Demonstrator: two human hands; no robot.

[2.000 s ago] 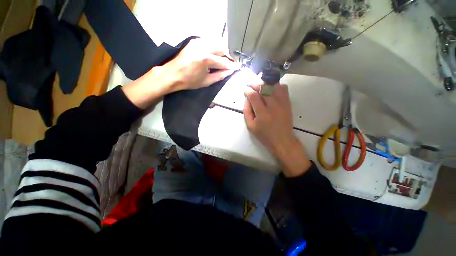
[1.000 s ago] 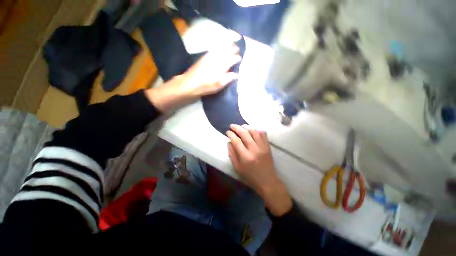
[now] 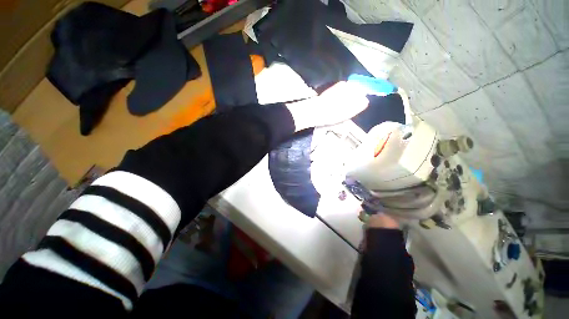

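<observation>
A curved black cut piece [image 3: 293, 171] lies on the white machine bed [image 3: 259, 209], left of the needle area. My left hand [image 3: 337, 104] is stretched past it to the back, overexposed, with its fingers beside a pale-blue strip or tool [image 3: 374, 84] and black pieces [image 3: 385, 109]; whether it grips anything is unclear. My right hand [image 3: 382, 220] is by the small metal parts under the machine head [image 3: 399, 159]. Only a small part of it shows, its fingers are hidden, and it is off the curved piece.
Black angled pieces [image 3: 103, 50] lie on orange-taped cardboard [image 3: 62, 146] at left, with a straight black strip [image 3: 231, 71] beside them. More black material [image 3: 306, 40] lies at the back. A grey tray [image 3: 218, 22] is at the upper left. A quilted covering [image 3: 480, 68] is at the upper right.
The view has shifted toward the back. My left hand has left the curved piece and moved to the back by the pale-blue thing. My right hand has moved from the piece's edge to the machine head.
</observation>
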